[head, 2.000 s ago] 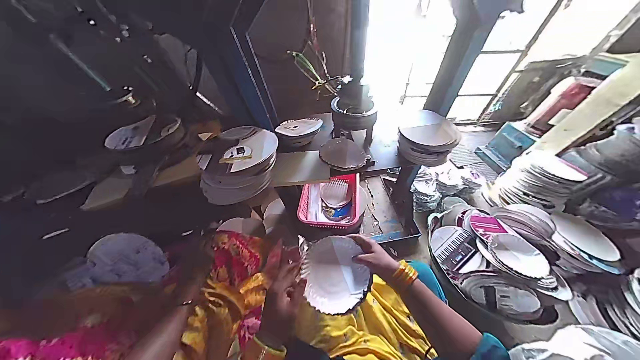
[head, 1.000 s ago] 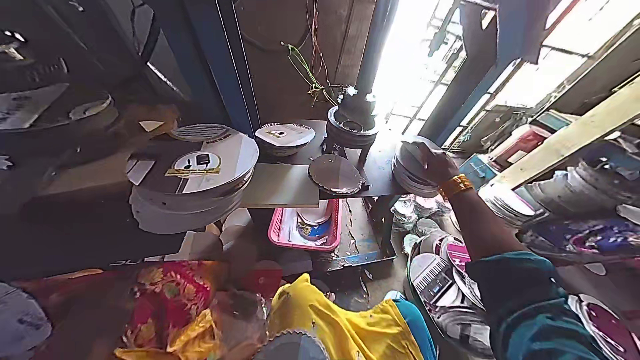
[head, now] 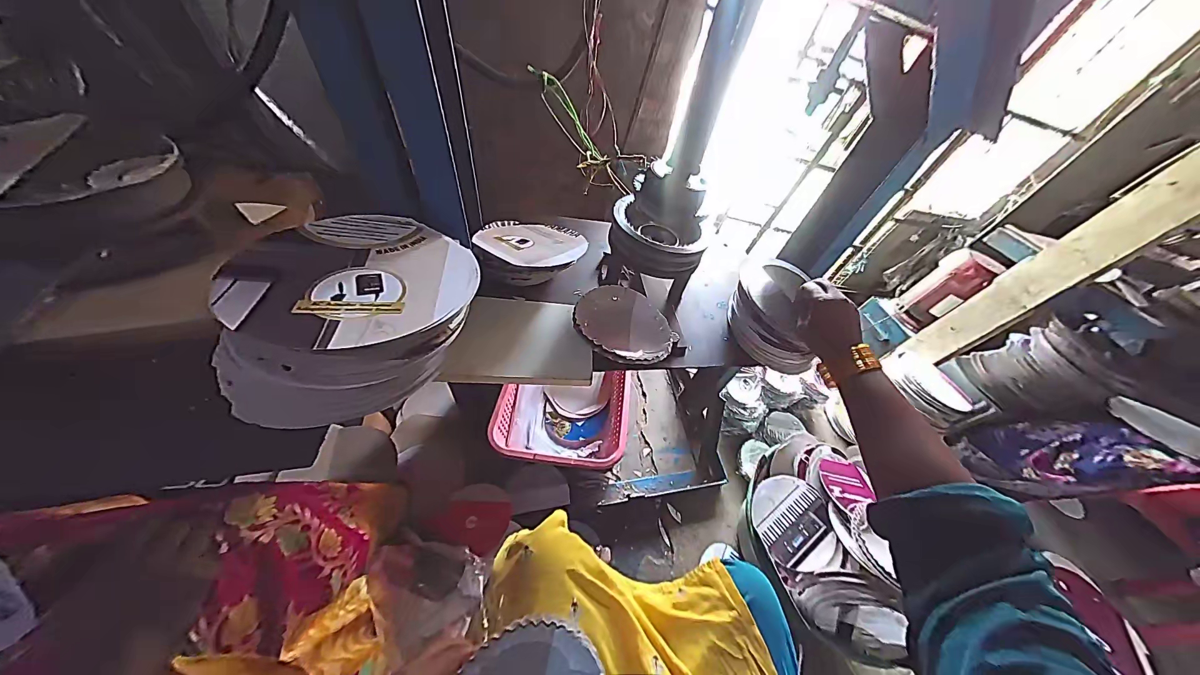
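Observation:
My right hand (head: 830, 319), with gold-coloured bangles at the wrist, is at the right edge of a stack of round card discs (head: 769, 305) on the bench. Its fingers are curled at the rim, but their hold on a disc is unclear. Low in the view, a grey disc with a scalloped edge (head: 534, 649) lies over yellow cloth (head: 619, 605). My left hand is out of view. Between the stacks, a brown scalloped disc (head: 625, 323) rests on a round support, in front of a dark metal press (head: 659, 225).
A tall stack of printed discs (head: 352, 291) stands at left, with a smaller stack (head: 530, 246) behind. Under the bench is a pink plastic basket (head: 560, 459). A tub of discs (head: 750, 525) sits below my right arm. Blue metal posts (head: 403, 112) rise behind.
My right hand has left the white scalloped disc on my lap and reached out to the right-hand stack. My left hand, seen at that disc in the oldest frame, is out of view.

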